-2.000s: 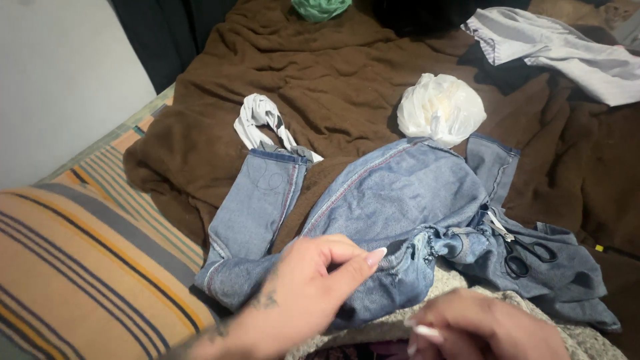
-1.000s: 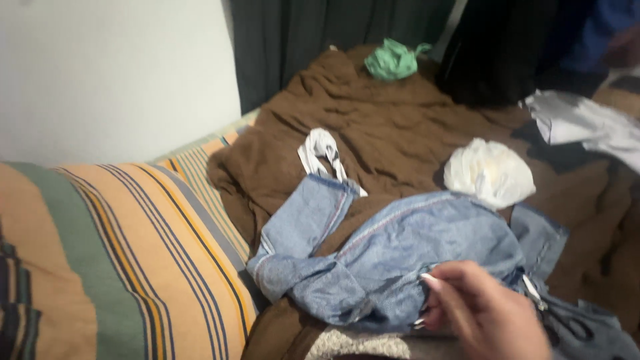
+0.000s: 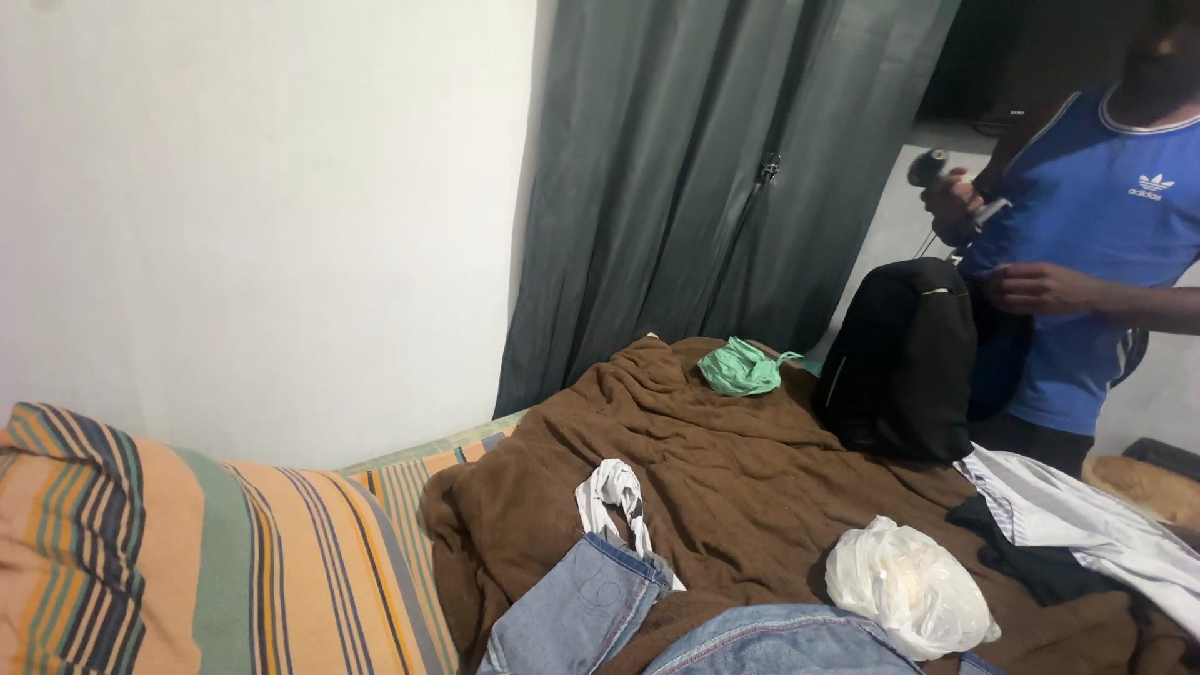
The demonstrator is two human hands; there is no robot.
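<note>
Neither my left hand nor my right hand shows in the head view now. Blue denim jeans (image 3: 572, 600) lie along the bottom edge, their lower part cut off by the frame. A white strip of cloth (image 3: 609, 492) is looped just beyond one denim leg end. To the right, a knotted white plastic bag (image 3: 909, 586) rests on the brown blanket (image 3: 731, 506), close to the denim.
A striped pillow (image 3: 309, 562) fills the lower left by the white wall. At the back are a green plastic bag (image 3: 741, 367), a dark curtain (image 3: 656, 206) and a black backpack (image 3: 900, 366). A person in a blue top (image 3: 1106, 206) stands behind it; a white garment (image 3: 1069, 497) lies nearby.
The view has swung up, so the scissors and lower denim have left it. Both my hands showed over the jeans two seconds ago, then only one; none shows now.
</note>
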